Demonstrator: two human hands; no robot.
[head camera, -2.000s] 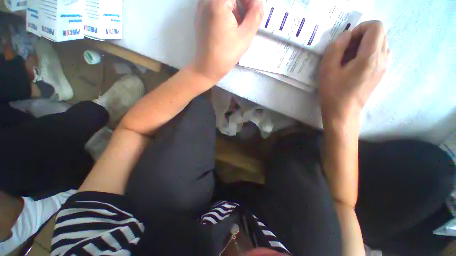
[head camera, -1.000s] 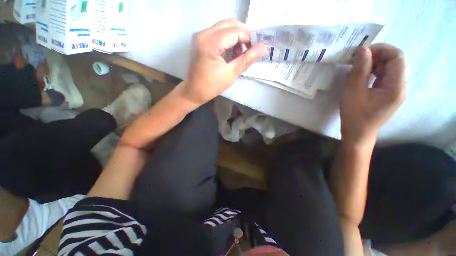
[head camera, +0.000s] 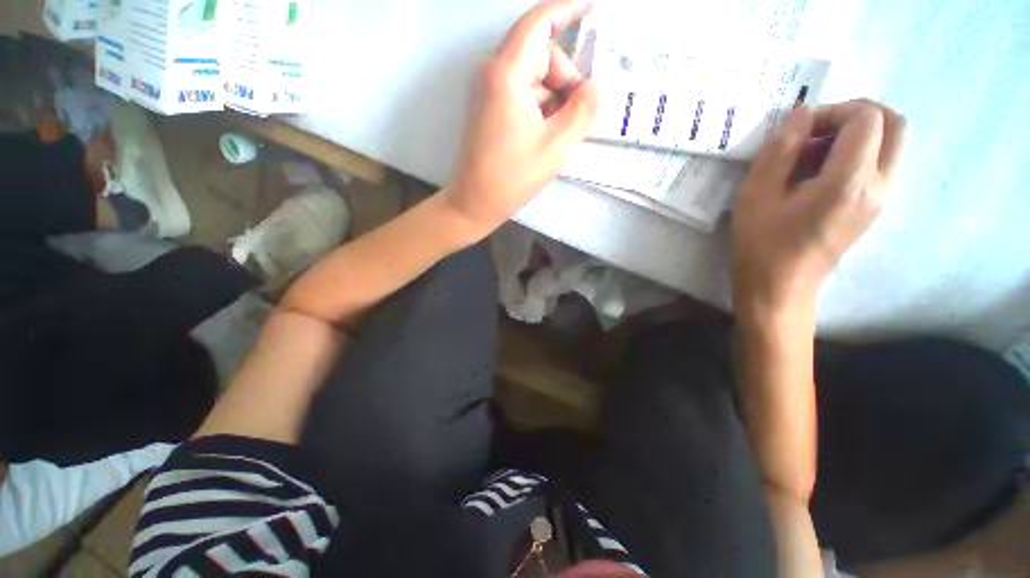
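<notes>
A white printed leaflet (head camera: 700, 79) with a row of short dark bars lies at the table's near edge, its top cut off by the picture. My left hand (head camera: 525, 124) has thumb and fingers at its left edge, where the paper bends up a little. My right hand (head camera: 819, 186) pinches its lower right corner; some of these fingertips are hidden. More leaflets (head camera: 666, 186) lie slightly fanned under it, partly covered.
White product boxes (head camera: 164, 57) stand at the table's upper left edge. Below the table (head camera: 384, 68) are a crumpled plastic bag (head camera: 559, 288), a small pale green-white roll (head camera: 238, 147) and another person's shoe (head camera: 296, 234).
The leaflet was raised and folded over on itself one second ago; now its barred face is spread flatter and reaches further up. Both hands have shifted slightly, still at its two sides.
</notes>
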